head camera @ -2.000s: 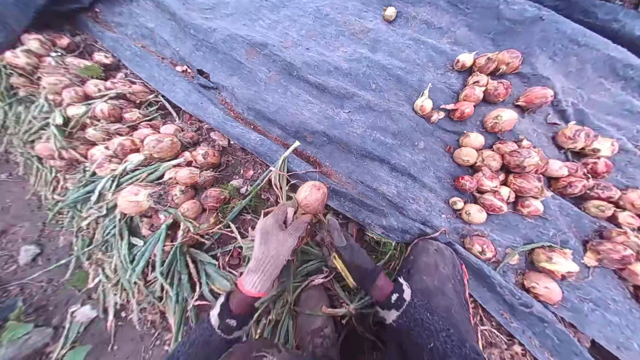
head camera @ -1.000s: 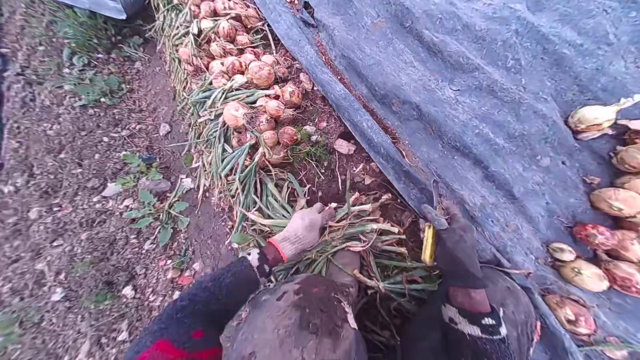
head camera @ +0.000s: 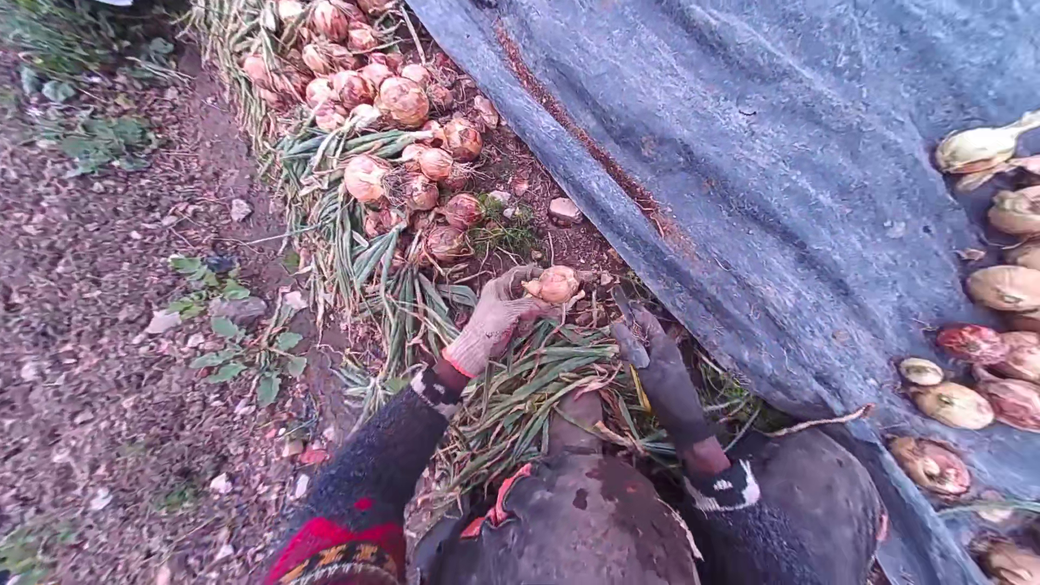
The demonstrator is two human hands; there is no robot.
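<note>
My left hand (head camera: 505, 317), in a pale knit glove, holds an onion (head camera: 554, 284) by its side above the bare soil. Just right of it, my right hand (head camera: 656, 357) wears a dark glove and grips a small knife (head camera: 622, 305) with some yellow on its handle; its blade points up, apart from the onion. Cut or pulled green onion tops (head camera: 536, 382) lie below both hands, between my knees. A pile of onions (head camera: 404, 102) with their leaves lies up and to the left of my left hand.
A dark fabric sheet (head camera: 780, 203) covers the ground to the right, with loose onions (head camera: 1006, 288) along its right side. Stony soil (head camera: 122, 341) with small weeds (head camera: 266, 355) lies at the left. A stone (head camera: 565, 210) sits near the sheet's edge.
An onion is now in my left hand; one second ago that hand was on the green tops with no onion visible. The view has swung left since two seconds ago.
</note>
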